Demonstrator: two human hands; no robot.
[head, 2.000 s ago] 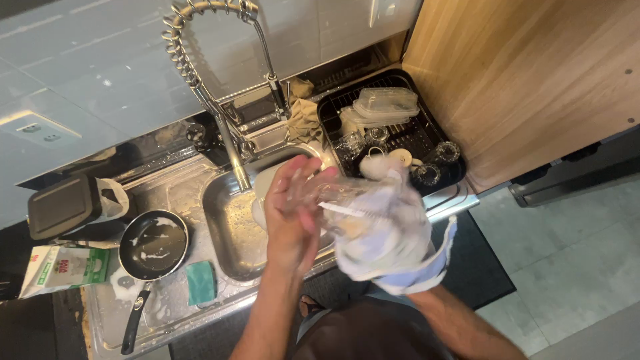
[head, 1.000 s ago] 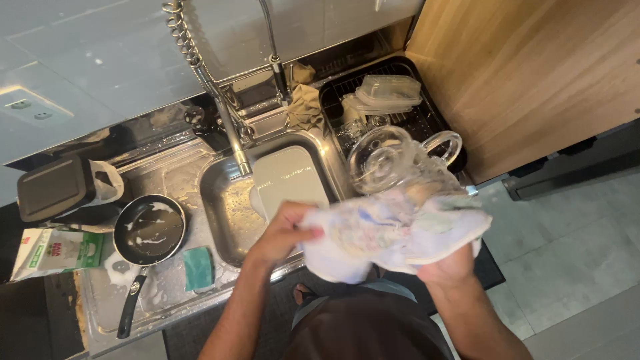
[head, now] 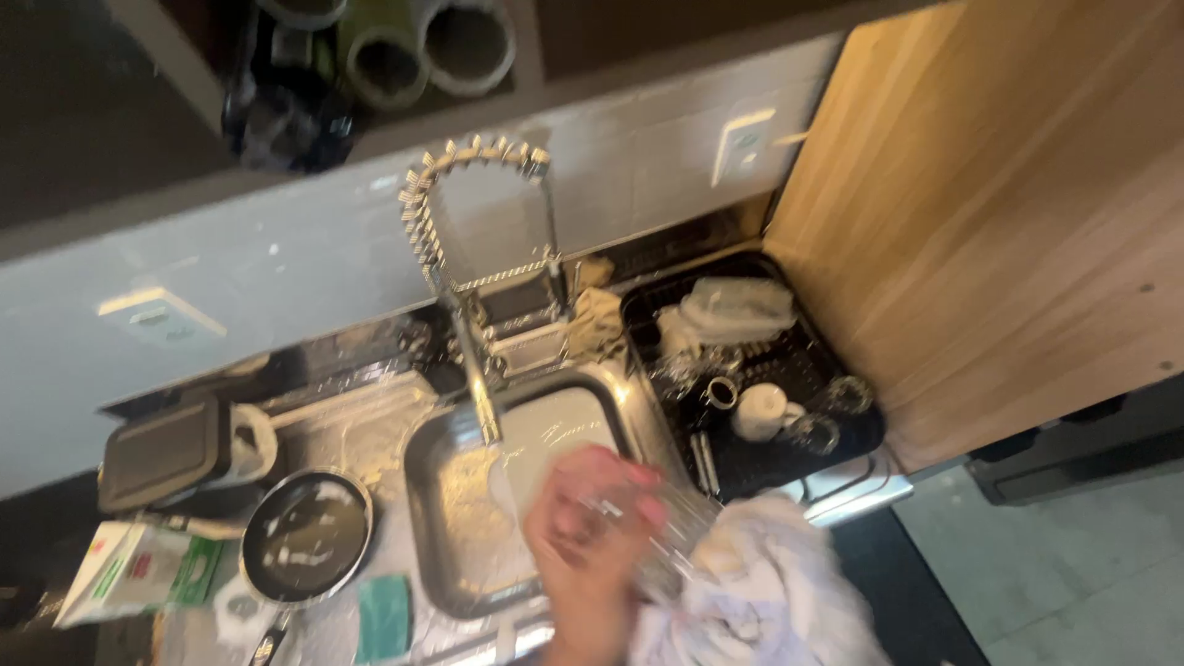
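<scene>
My left hand [head: 592, 527] grips a clear glass vessel [head: 680, 536], blurred by motion, above the right edge of the steel sink [head: 453, 592]. A white cloth [head: 768, 592] with faint coloured marks is bunched around the vessel's right end. My right hand is hidden, under or behind this cloth. In the sink lies a pale rectangular board or lid [head: 564, 421], below the spring-neck faucet [head: 476, 379].
Right of the sink, a black dish rack [head: 823, 342] holds a white mug [head: 760, 412], glasses and clear plastic containers [head: 740, 310]. On the left are a frying pan [head: 305, 536], green sponge [head: 384, 618] and dark-lidded container [head: 162, 453]. An open shelf [head: 555, 102] hangs above.
The glass vessel, held up with its handle showing a second ago, is now lower and partly inside the cloth. My left hand has moved from the cloth to the glass. The view has tilted up.
</scene>
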